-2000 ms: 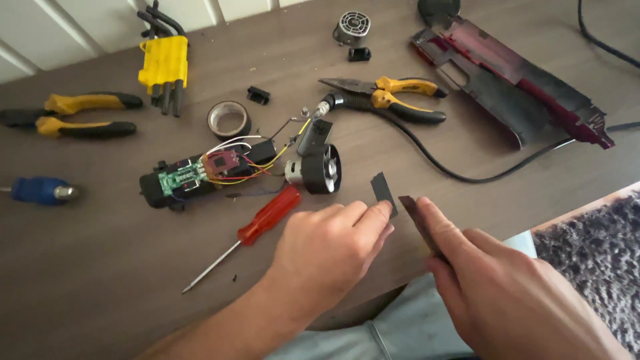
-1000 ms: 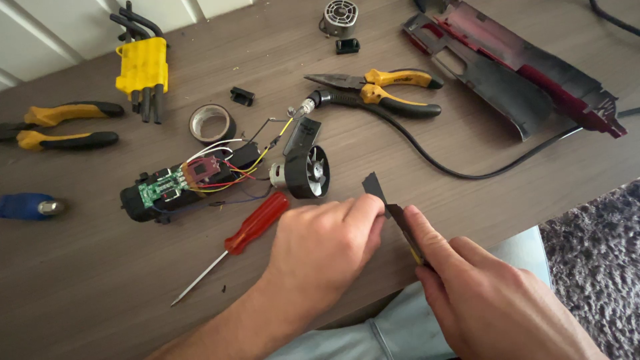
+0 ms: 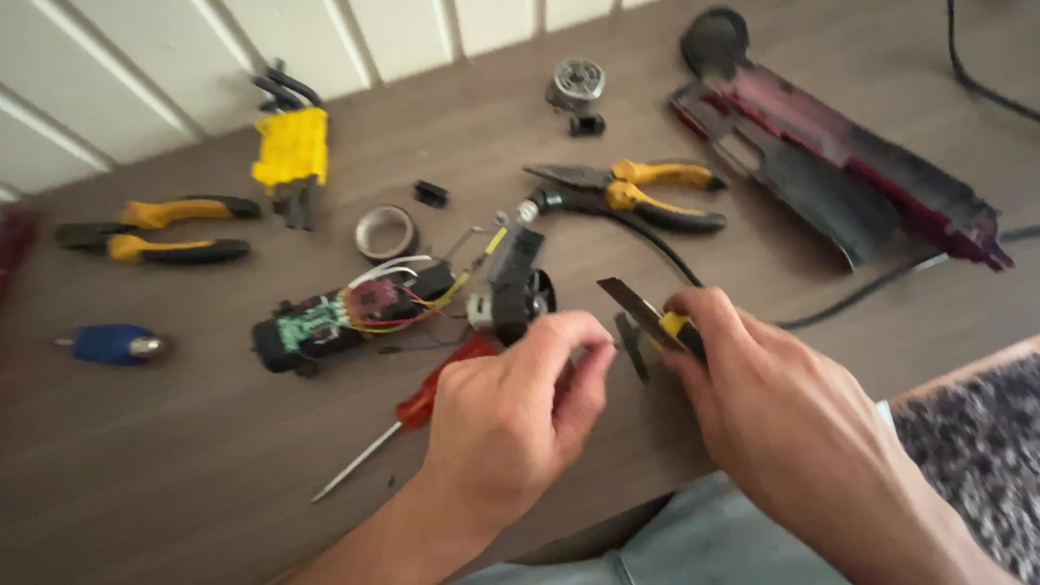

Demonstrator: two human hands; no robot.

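Note:
My right hand (image 3: 764, 390) grips a utility knife (image 3: 682, 329) with a yellow and black body, its blade pointing up and left. Beside the blade a thin dark strip (image 3: 631, 348) stands or lies close to the table; whether it touches the knife I cannot tell. My left hand (image 3: 520, 398) has thumb and index finger pinched together just left of the strip; anything between the fingertips is too small to make out. Behind the left hand are a black fan housing with a motor (image 3: 513, 305) and a wired circuit board (image 3: 321, 325). A red-handled screwdriver (image 3: 418, 402) lies partly under that hand.
Long-nose pliers (image 3: 642, 191), a roll of tape (image 3: 386, 233), a yellow hex key holder (image 3: 292, 150), more pliers (image 3: 162, 231) and a blue tool (image 3: 114, 344) lie around. A dark red plastic casing (image 3: 853, 154) and black cable (image 3: 845, 305) are at the right.
The knife's blade has come away from my left fingers, and its yellow part now shows. The dark strip, earlier at my left fingertips, is now apart from them.

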